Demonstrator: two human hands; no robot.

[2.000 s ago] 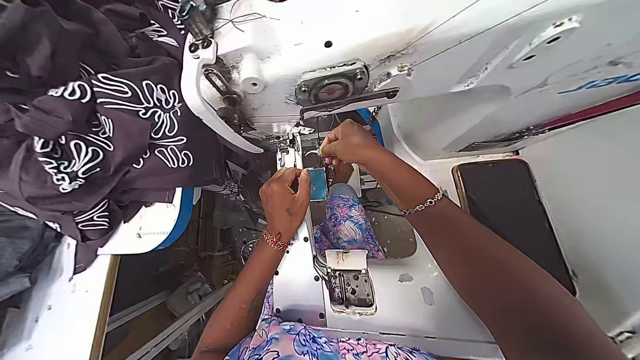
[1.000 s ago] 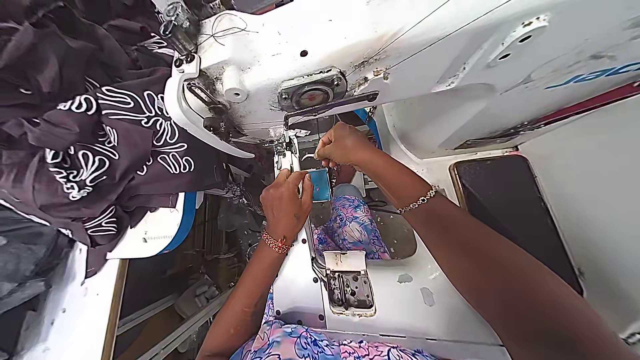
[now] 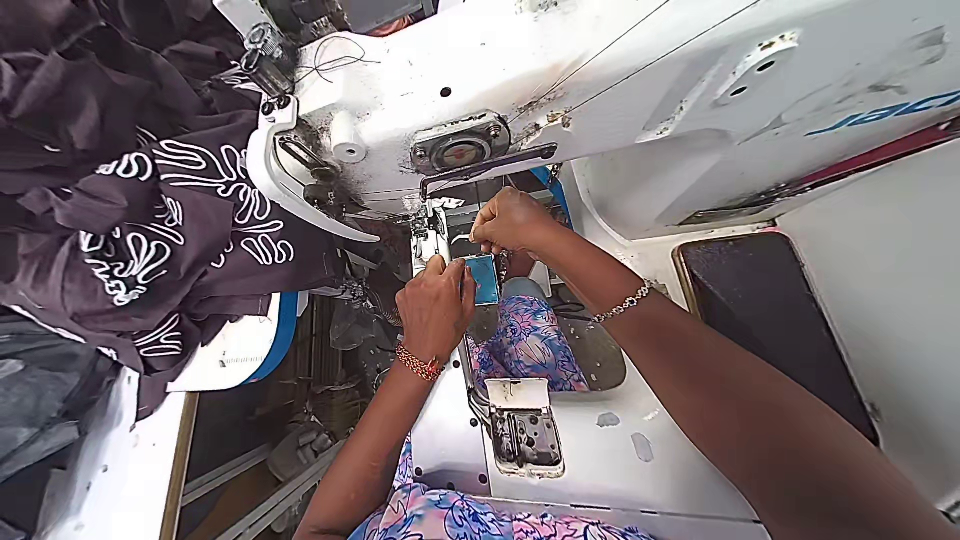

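My left hand has its fingers at the left edge of a small blue rectangular plate, beside the needle area of an industrial sewing machine. Just above the plate, my right hand pinches with thumb and forefinger; a thin pale strand or tip shows at the fingertips, too small to name. The presser foot area is left of my right hand and above my left. What lies under the left fingers is hidden.
Dark fabric with white looping embroidery is heaped at the left over the machine's edge. A dark phone-like slab lies on the right. An open metal mechanism sits in the bed below the hands, near an opening showing patterned cloth.
Both hands remain close to the blue plate. My right hand stays pinched above it, with only small shifts; the view has moved slightly.
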